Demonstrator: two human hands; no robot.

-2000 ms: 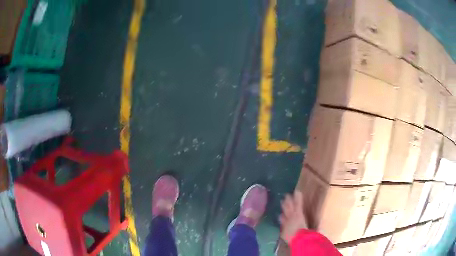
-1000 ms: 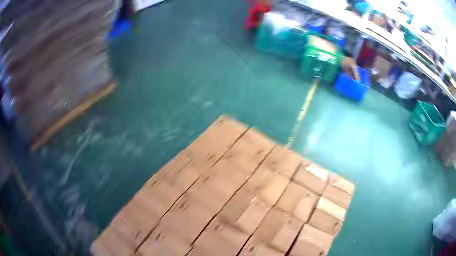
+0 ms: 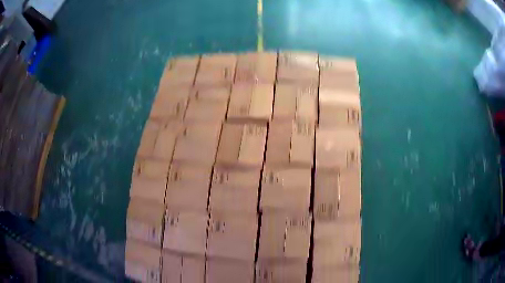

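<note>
A large block of packed cartons stands on the green floor in the middle of the view. They are closed brown boxes set side by side in several rows, with small dark print near their edges and dark gaps between the columns. Neither of my hands is in the picture.
A brown stack with a yellowish edge stands at the left. A white translucent bundle lies at the upper right. A person's foot shows at the lower right. A yellow floor line runs from the block's far side.
The view has swung from my feet, the red stool and the boxes' side to the block's top, now straight ahead. My hand, seen at the boxes two seconds ago, is out of view.
</note>
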